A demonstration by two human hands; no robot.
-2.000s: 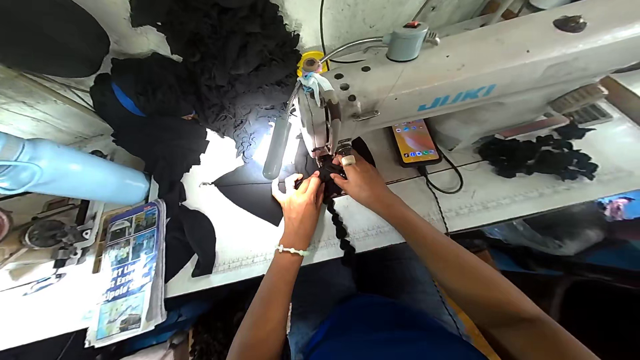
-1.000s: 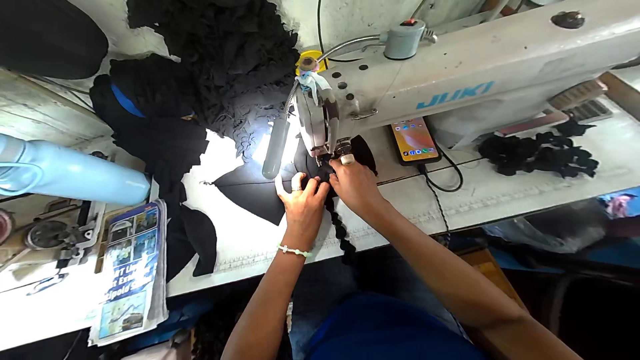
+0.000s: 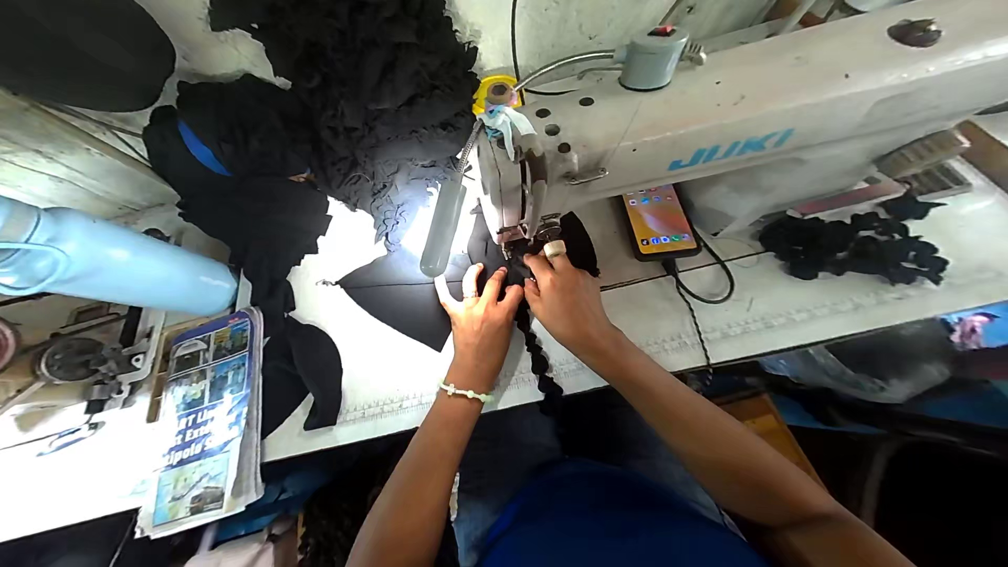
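Note:
Under the head of a Juki sewing machine (image 3: 512, 189) lies a piece of black fabric (image 3: 402, 295), spread to the left of the presser foot. My left hand (image 3: 482, 319) presses on it with bent, parted fingers, just in front of the needle area. Close beside it, my right hand (image 3: 568, 303) pinches black fabric at the foot between thumb and fingers; a pale wrap covers one finger. A gathered black strip (image 3: 539, 358) runs from between my hands over the table's front edge. The needle tip is hard to make out.
A lit lamp (image 3: 445, 228) hangs left of the machine head. Black fabric heaps (image 3: 378, 102) lie behind it. A light-blue bottle (image 3: 118, 256) and printed papers (image 3: 209, 425) are at left. A phone (image 3: 660, 220) with a cable and a bunch of black scraps (image 3: 854, 244) lie at right.

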